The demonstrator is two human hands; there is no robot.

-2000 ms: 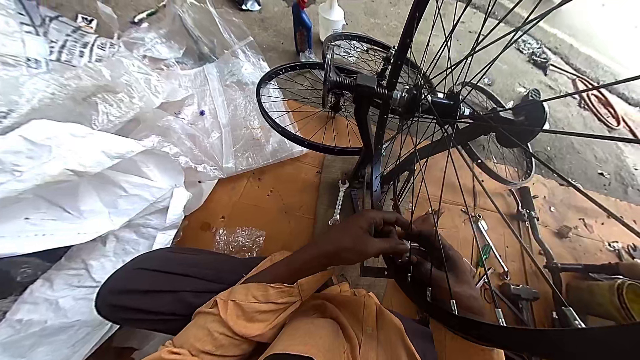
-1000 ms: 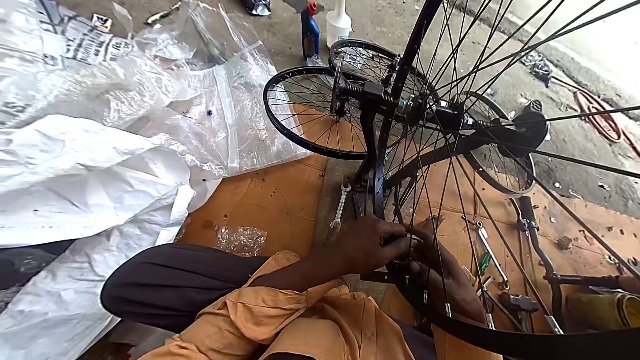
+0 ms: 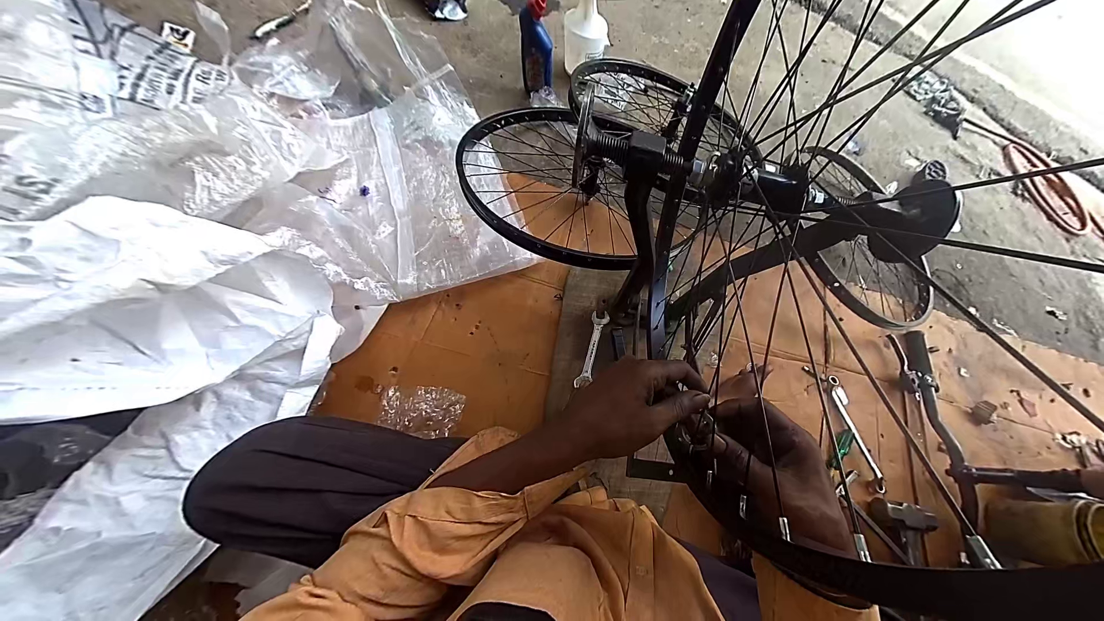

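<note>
A large black spoked wheel (image 3: 828, 552) on a black bicycle frame (image 3: 660, 293) fills the right side. My left hand (image 3: 638, 401) reaches in from the left, thumb and fingertips together at the rim, beside the frame tube. My right hand (image 3: 772, 448) is behind the spokes, its fingers bent around small metal parts at the same spot. Fingers and spokes cover those parts, so what they are and which hand grips them cannot be told. An open-ended wrench (image 3: 591, 349) lies just beyond my left hand.
Clear plastic sheeting (image 3: 345, 172) and a white sack (image 3: 155, 319) spread at left. Smaller wheels (image 3: 552, 257) stand beyond the frame. A combination wrench (image 3: 854, 431), a hammer (image 3: 906, 517) and a handlebar (image 3: 944, 431) lie on cardboard at right. Two bottles (image 3: 536, 52) (image 3: 586, 34) stand at the back.
Both hands stay together at the rim, with only small shifts of the fingers. The view has moved slightly.
</note>
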